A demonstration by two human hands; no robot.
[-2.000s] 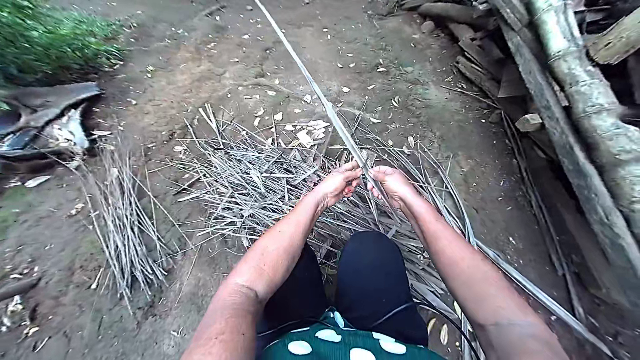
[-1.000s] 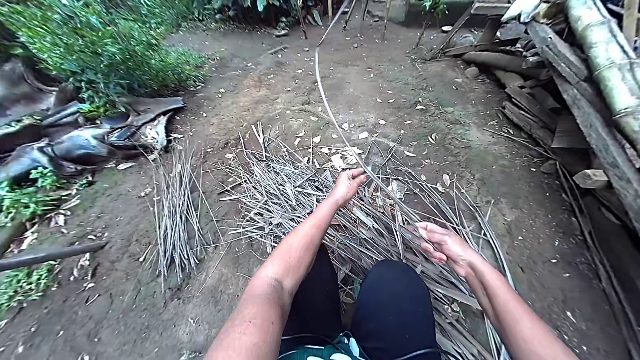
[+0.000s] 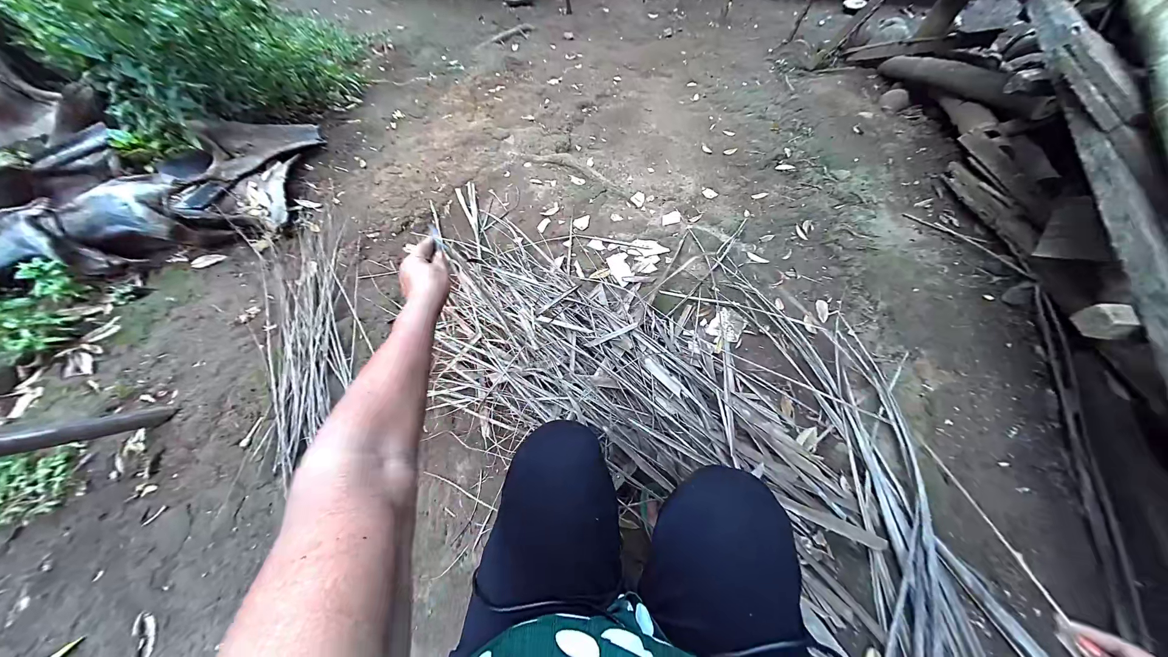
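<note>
My left hand [image 3: 425,276] is closed at the upper left edge of a loose pile of dry plant strips [image 3: 630,365]; a small piece that looks dark or bluish shows at its fingertips, too blurred to name. Only the fingertips of my right hand [image 3: 1090,641] show, at the bottom right corner. They pinch the end of a thin pale strip [image 3: 999,538] that slants up and left toward the pile. Longer strips [image 3: 899,474] curve down the pile's right side. A smaller bundle of thin dry strips [image 3: 308,342] lies on the ground to the left.
My knees in dark trousers are at the near edge of the pile. Old boards and logs [image 3: 1081,155] are stacked at the right. Dark dry sheaths [image 3: 119,219] and green plants [image 3: 182,64] lie at the left, with a stick [image 3: 87,431] below. Pale chips [image 3: 630,260] dot the soil.
My hands, close together over the pile two seconds ago, are now far apart: the left out to the left, the right down to the bottom right corner. The long strip no longer stretches ahead across the ground.
</note>
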